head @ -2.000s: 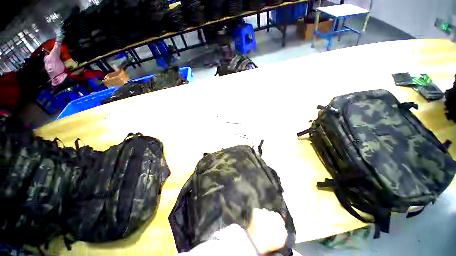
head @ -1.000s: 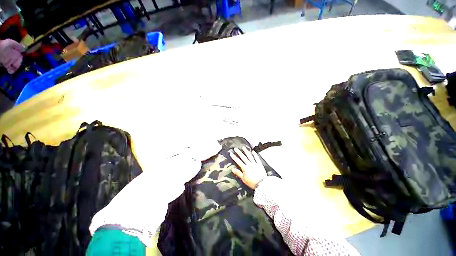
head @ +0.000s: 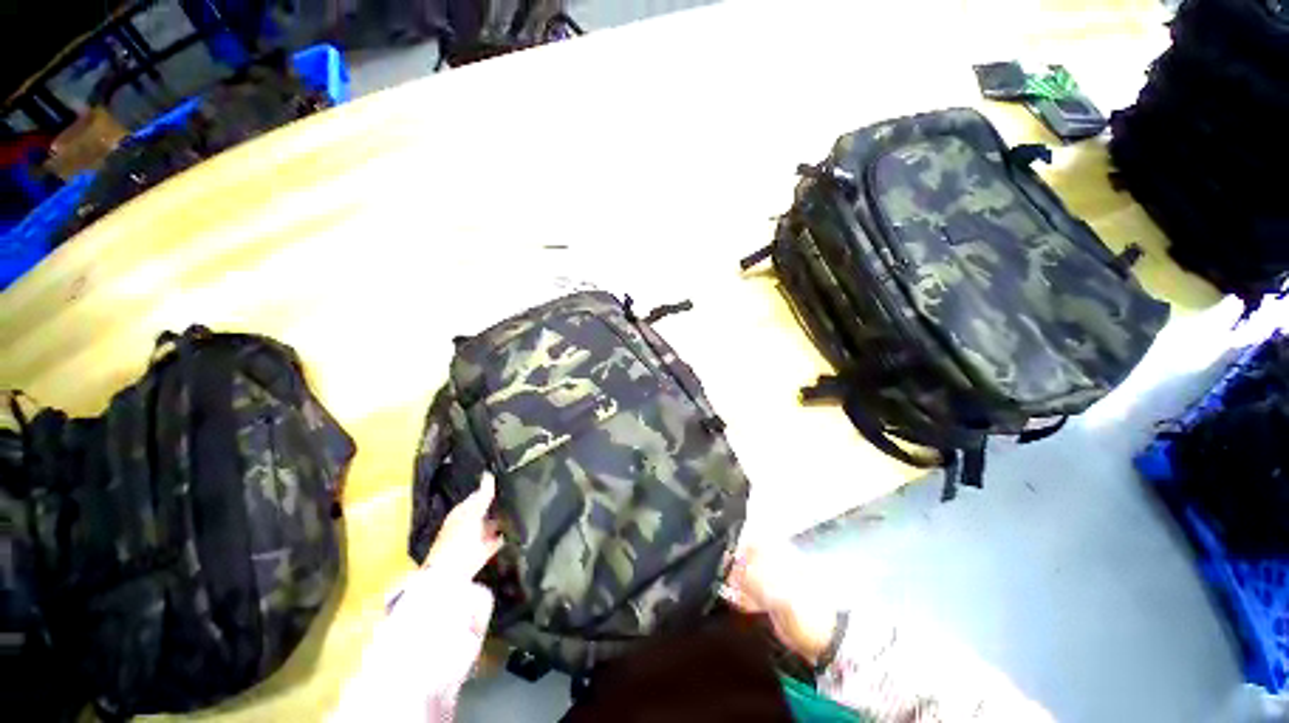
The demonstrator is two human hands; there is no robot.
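Note:
A camouflage backpack (head: 608,480) lies front side up at the table's near edge, its top towards the far side. My left hand (head: 460,544) holds its left side low down, the fingers at the dark side fabric. My right hand (head: 780,600) is at its lower right edge, with the fingertips partly hidden by the bag. A dark brown shape covers part of the bag's bottom end. A short black strap sticks out at its top right corner.
A larger camouflage backpack (head: 990,269) lies to the right, straps over the table edge. More backpacks (head: 212,523) stand at the left. A dark pile (head: 1219,141) and small dark and green items (head: 1043,96) are at the far right. Blue crates (head: 1227,565) stand right and far left (head: 322,71).
The view has shifted right and down. My right hand has left the bag's top and is at its lower right edge. My left hand has come to its left side.

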